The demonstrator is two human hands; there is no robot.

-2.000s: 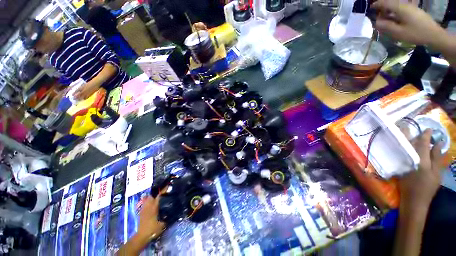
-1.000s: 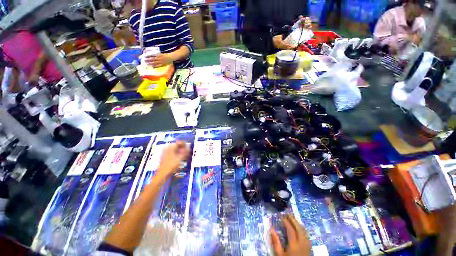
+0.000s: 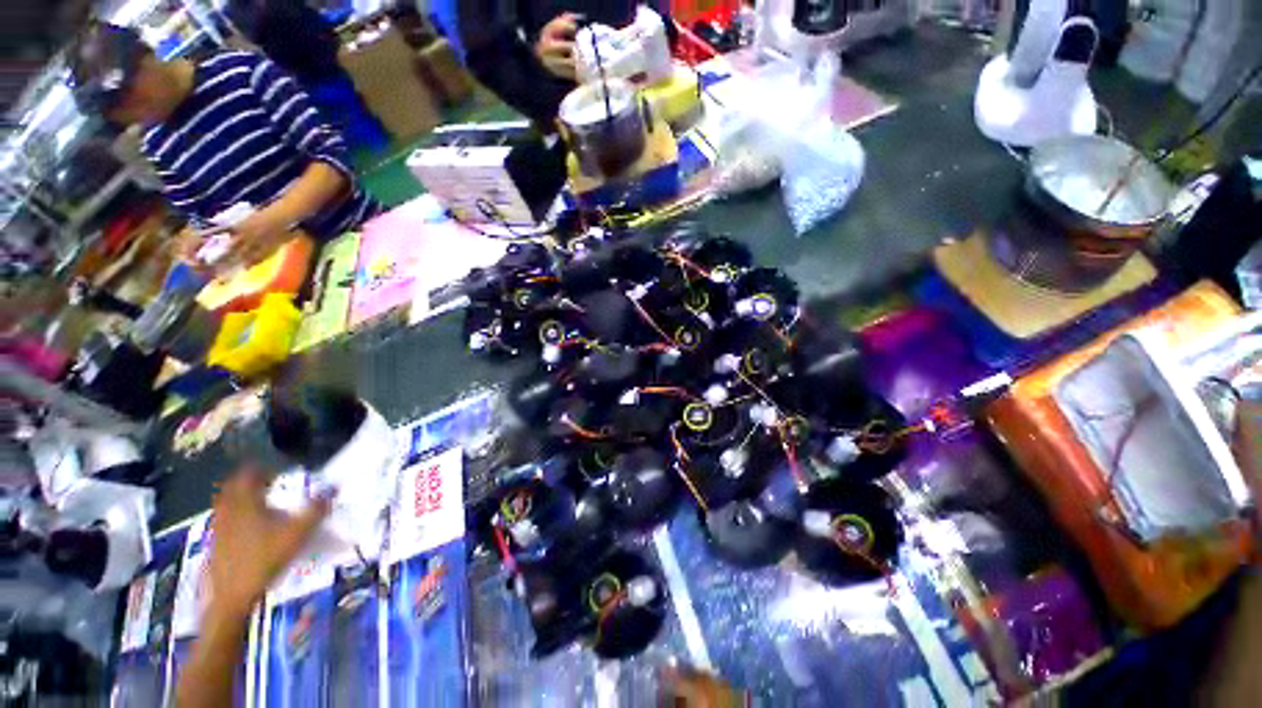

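A white camera housing (image 3: 363, 477) with a black ball part stands on the printed sheets at the left, blurred. My left hand (image 3: 256, 546) is at its near left side with thumb and fingers spread; whether it touches the housing is unclear. My right hand (image 3: 703, 689) shows only as blurred fingertips cut off by the bottom edge, below the black units; whether it holds anything is hidden. A heap of black camera ball housings (image 3: 699, 415) with red, yellow and black wires lies in the middle.
An orange box (image 3: 1031, 415) bears a pale housing at right, with a person's arm at the edge. Behind it stands a metal pot (image 3: 1100, 187). A clear bag (image 3: 824, 173), a white box-shaped device (image 3: 478, 180) and a yellow bin (image 3: 256, 336) lie beyond. People work opposite.
The view has swung right, then back left. The white housing has come nearer on the sheets. My left hand has moved left to it; my right hand has dropped to the bottom edge.
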